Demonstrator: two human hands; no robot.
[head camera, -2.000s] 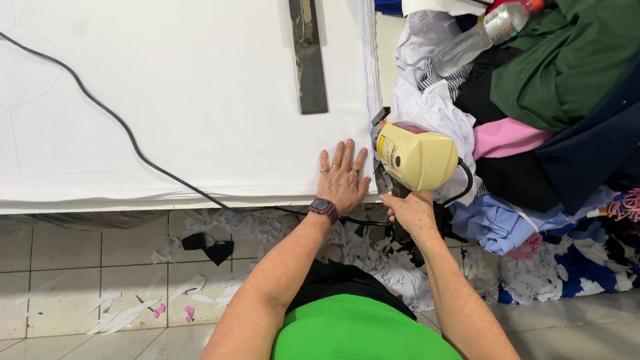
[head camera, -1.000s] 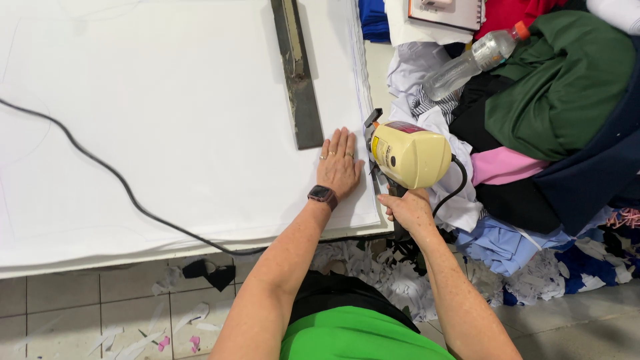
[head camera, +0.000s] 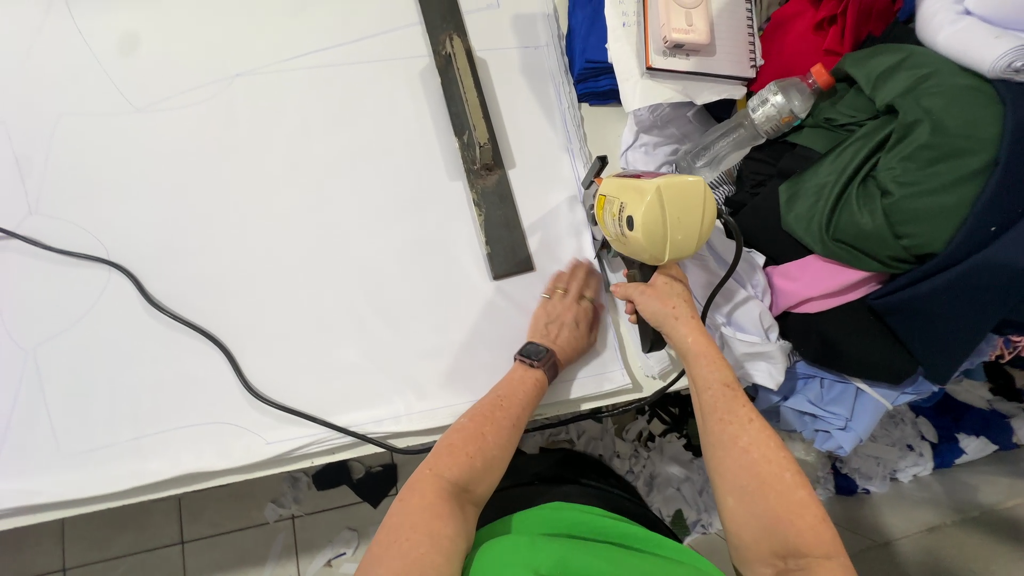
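Observation:
My right hand (head camera: 664, 304) grips the black handle of a cream-coloured electric fabric cutting machine (head camera: 660, 216), which stands at the right edge of layered white fabric (head camera: 320, 240) marked with thin drawn lines. Flat on that fabric, just left of the machine, lies my left hand (head camera: 566, 312), slightly blurred, with rings and a dark wristwatch. It holds nothing. A dark metal bar (head camera: 508, 232) with a worn raised strip rests on the fabric above my left hand. The machine's blade is mostly hidden by its body and my hands.
A black power cable (head camera: 232, 356) runs over the fabric and the table's front edge. To the right lie a plastic bottle (head camera: 748, 132), a spiral notebook (head camera: 712, 60) under a pink device (head camera: 686, 24), and heaped cloth, including dark green fabric (head camera: 888, 160). Scraps litter the tiled floor (head camera: 232, 520).
The machine in my right hand has moved a little farther up along the fabric's right edge. My left hand has stayed beside it on the fabric. The view has shifted somewhat.

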